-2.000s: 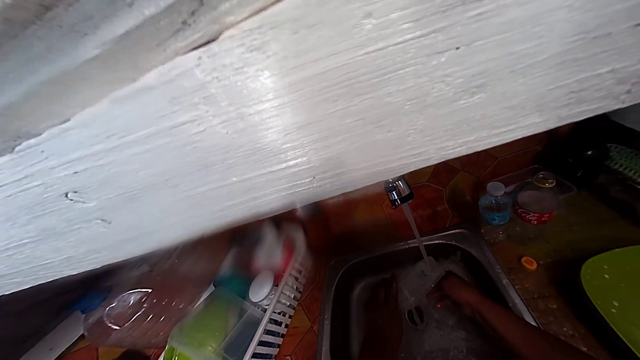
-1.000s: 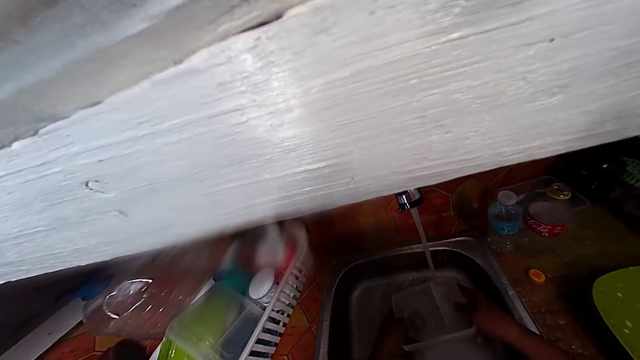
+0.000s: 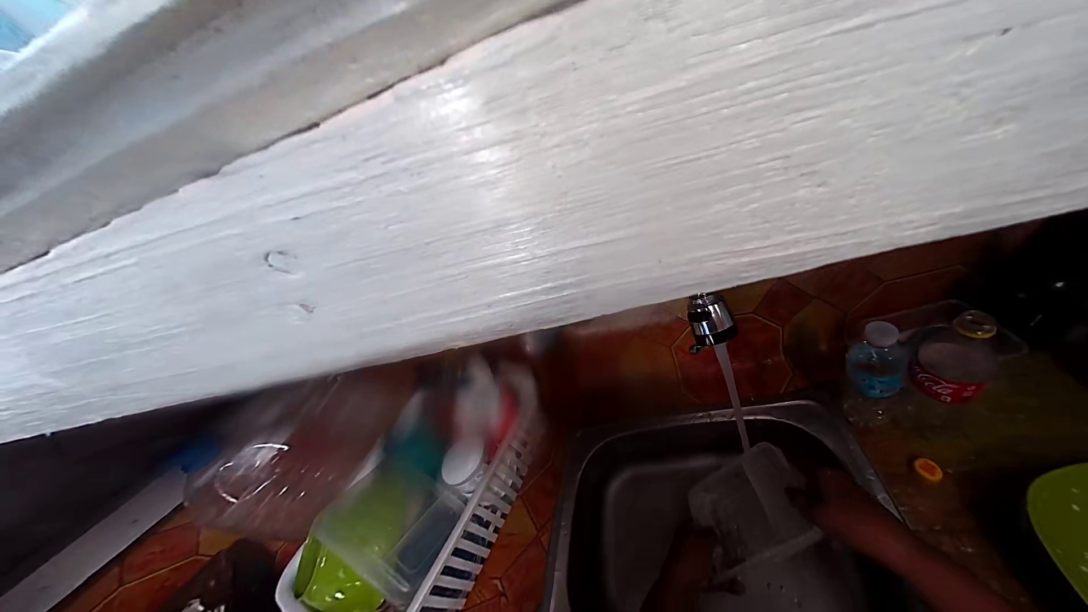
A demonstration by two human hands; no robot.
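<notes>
Water runs from a chrome faucet [image 3: 712, 321] onto a translucent plastic container [image 3: 748, 501] tilted inside the metal sink [image 3: 586, 476]. My right hand [image 3: 829, 501] grips the container's right side near its upper edge. Lower down, at its left side, my left hand [image 3: 697, 565] holds it; shadow hides part of the fingers. Another pale translucent surface shows below the hands, and I cannot tell whether it belongs to the same container.
Left of the sink, a white slatted rack [image 3: 484, 531] holds green and clear plastic ware. A big clear plastic bottle [image 3: 255, 476] lies beyond it. On the right are a small bottle [image 3: 877, 361], a cola bottle [image 3: 952, 365], an orange cap [image 3: 927, 469] and a green item [image 3: 1062, 518]. A white painted beam [image 3: 544, 195] crosses above.
Two seconds ago my right hand was under the stream; one second ago the container showed lower in the sink. It is now tilted up beneath the water between both hands.
</notes>
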